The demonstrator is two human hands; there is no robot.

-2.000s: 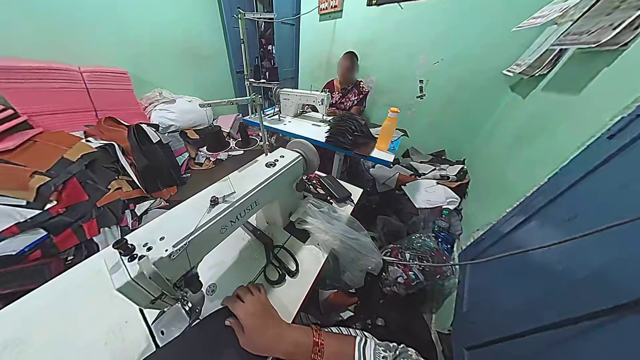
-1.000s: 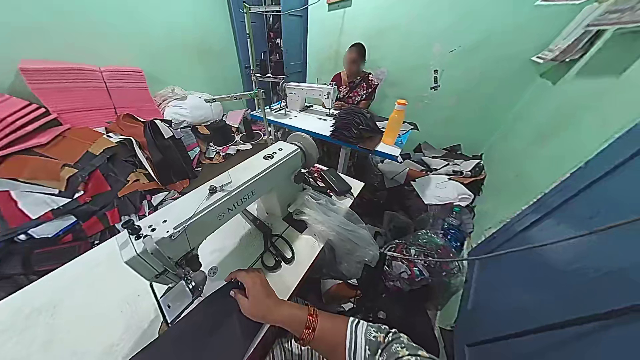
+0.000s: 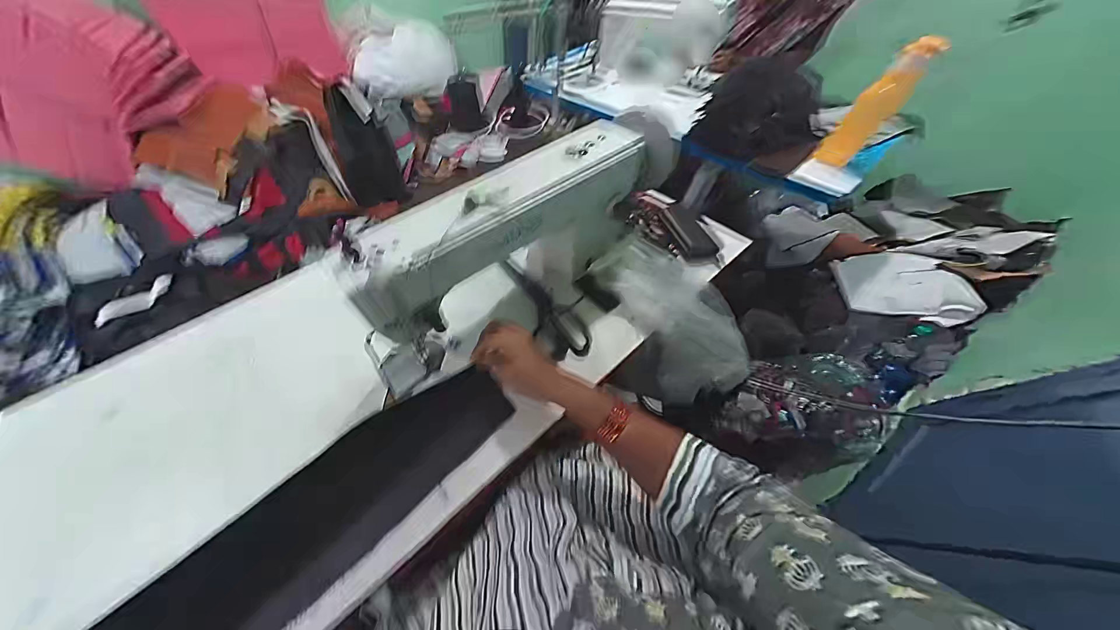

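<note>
A long strip of black fabric [image 3: 350, 490] lies along the front of the white sewing table [image 3: 201, 437], its far end near the needle area of an industrial sewing machine [image 3: 507, 219]. My right hand [image 3: 516, 359] rests at that end of the fabric, fingers bent down onto its edge; blur hides whether they pinch it. Just behind the hand, black-handled scissors [image 3: 564, 324] lie on the machine bed. My left hand is out of view.
Fabric pieces [image 3: 210, 201] are heaped beyond the table at left. A clear plastic bag [image 3: 682, 324] hangs at the table's right edge, near a dark case [image 3: 687, 229]. Behind stands another sewing table with an orange bottle [image 3: 879, 101]. A cable [image 3: 962, 418] crosses at right.
The view has swung down and left, and more of the black fabric strip shows. My right hand remains beside the needle area, at the fabric's end.
</note>
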